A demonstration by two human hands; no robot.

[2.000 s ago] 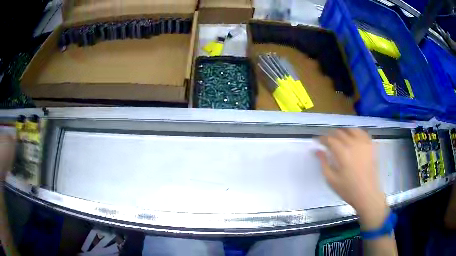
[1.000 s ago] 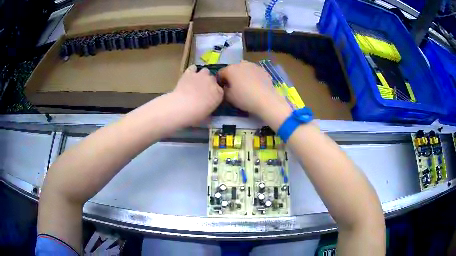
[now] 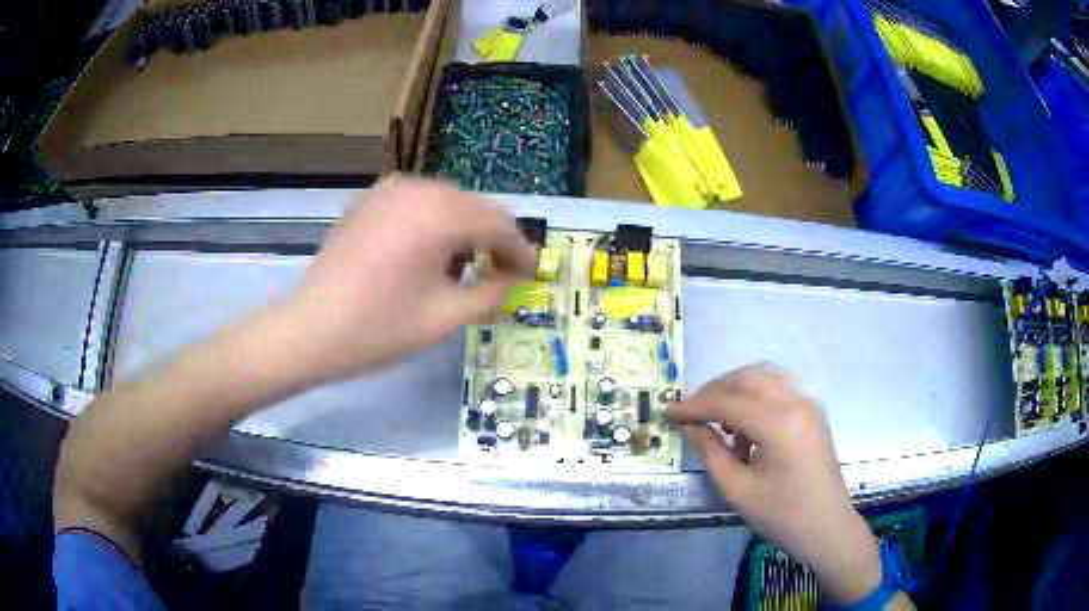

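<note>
A cream circuit board panel [image 3: 576, 370] with two like halves lies on the pale surface between the metal rails. Black blocks and yellow-orange parts are at its top, blue parts mid-board, small round cans lower down. My left hand [image 3: 400, 269], blurred, is over the upper part of the left half, fingers bent; anything in its fingertips cannot be made out. My right hand [image 3: 770, 436] is at the lower right edge of the panel, thumb and fingers close together; whether they hold a small part cannot be seen.
Behind the far rail [image 3: 764, 233] are a brown carton [image 3: 239, 158] of dark cylinders, a black tray [image 3: 578, 143] of small green parts, yellow-ended strips [image 3: 687, 161] in another carton, and a blue crate [image 3: 890, 179]. More boards [image 3: 1048, 358] lie far right.
Both hands were together over the black tray; they have come down to the panel, left over its top left, right at its lower right. The panel came into the middle after the first frame.
</note>
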